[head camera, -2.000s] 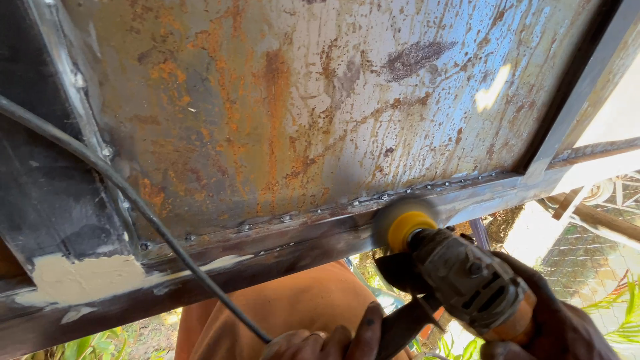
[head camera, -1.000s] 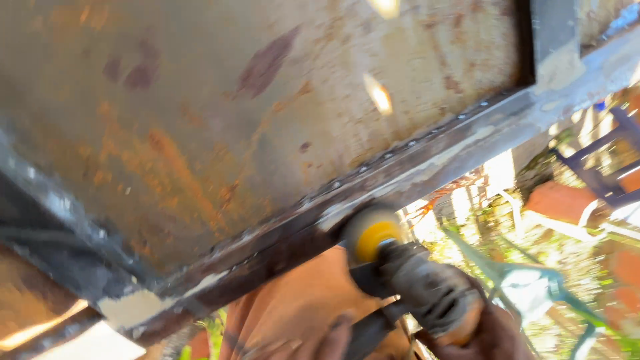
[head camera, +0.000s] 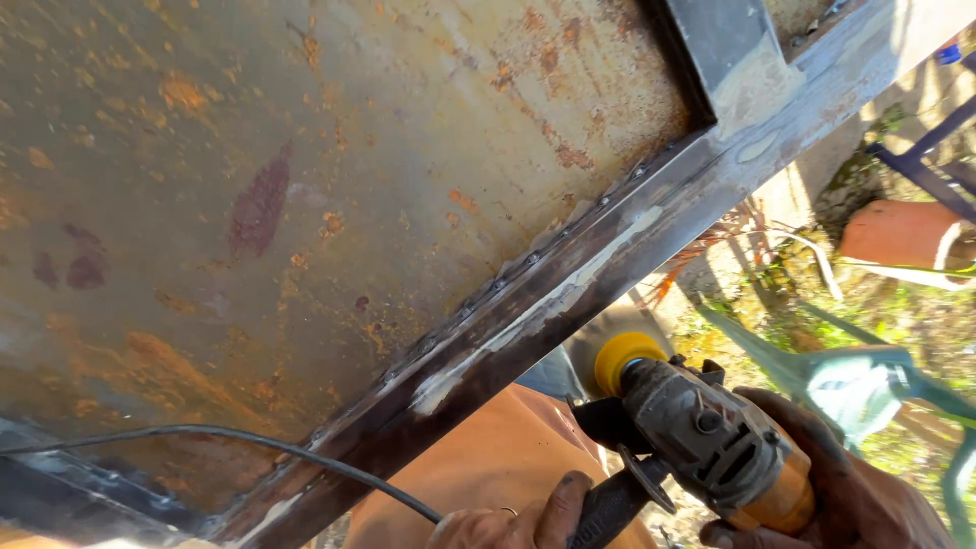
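Observation:
My right hand (head camera: 846, 473) is wrapped around the orange body of an angle grinder (head camera: 709, 435) at the lower right. My left hand (head camera: 526, 515) grips its black side handle (head camera: 618, 503) at the bottom edge. A yellow-hubbed wheel (head camera: 625, 362), its rim blurred, sits just below the lower edge of a steel frame bar (head camera: 534, 320), apart from it. Along that bar runs a pale streak of filler (head camera: 534, 316), with weld beads beside it. Above lies a rusty sheet metal panel (head camera: 343, 191) with orange and dark red stains.
A black cable (head camera: 229, 433) crosses the lower left of the frame. A steel crossbar (head camera: 732, 61) joins the bar at upper right. Beyond are a green plastic chair (head camera: 862, 381), a terracotta pot (head camera: 900, 236) and dark metal legs (head camera: 930, 152). Orange cloth (head camera: 488, 457) hangs below the bar.
The grinder's wheel, at the frame bar in the earlier frames, is now below and off its edge, both hands still on the tool. The view has tilted and shifted.

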